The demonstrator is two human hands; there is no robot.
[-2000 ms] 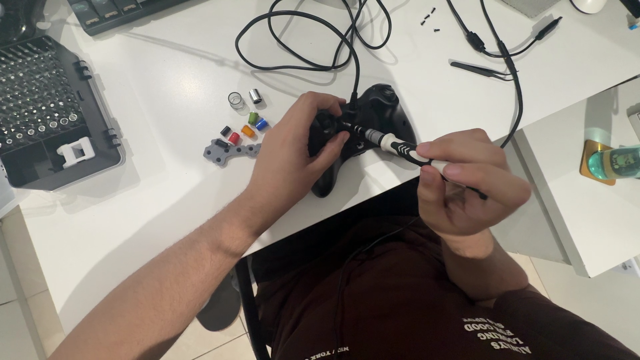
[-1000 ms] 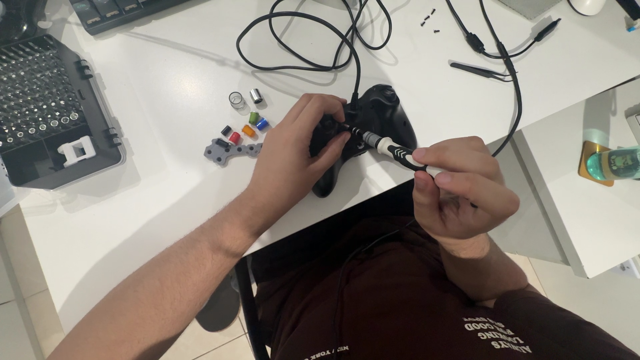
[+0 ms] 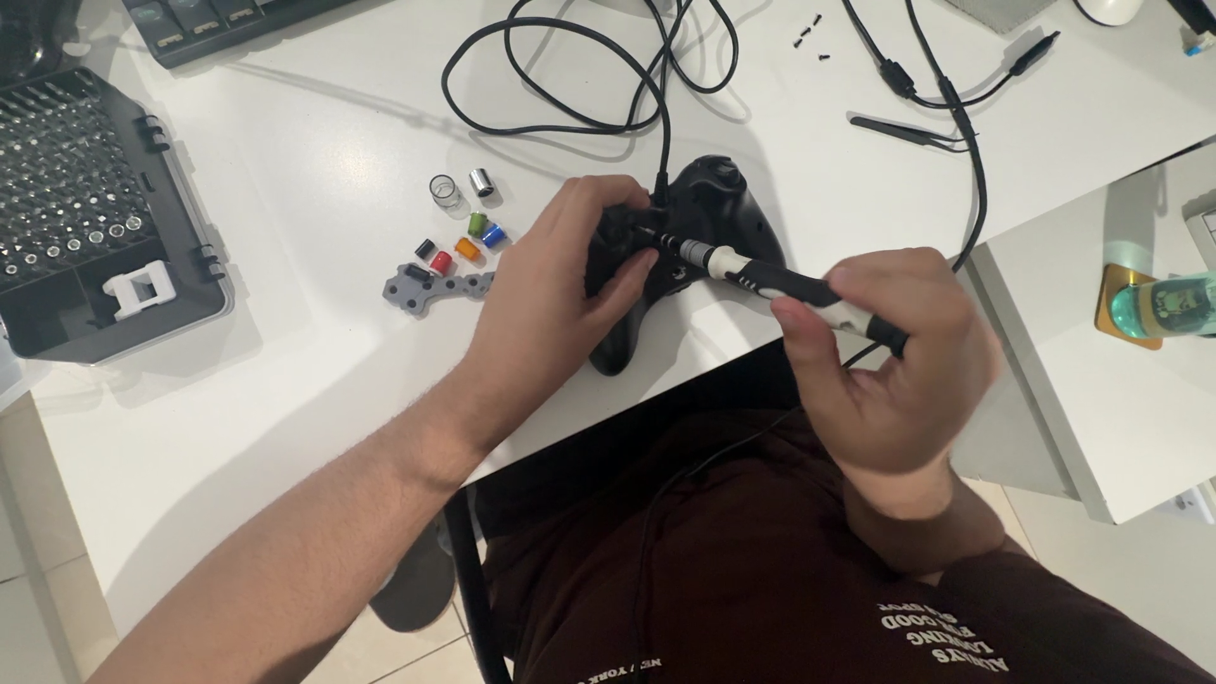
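Observation:
A black game controller with a cable lies near the front edge of the white desk. My left hand grips its left side, fingers over the top and thumb below. My right hand holds a black-and-white screwdriver by the rear of its handle, and its shaft slants into the controller by my left fingers; the tip's exact contact is hidden. Left of my left hand lie a grey rubber button pad and small coloured button caps, among them a red one and a blue one.
A screwdriver bit case stands at the left, below a keyboard. Coiled black cable spreads behind the controller. Tweezers, several small screws and more cables lie at the back right. A bottle is on the right-hand surface.
My right fingers have shifted on the screwdriver's handle since two seconds ago. My left hand stays on the controller.

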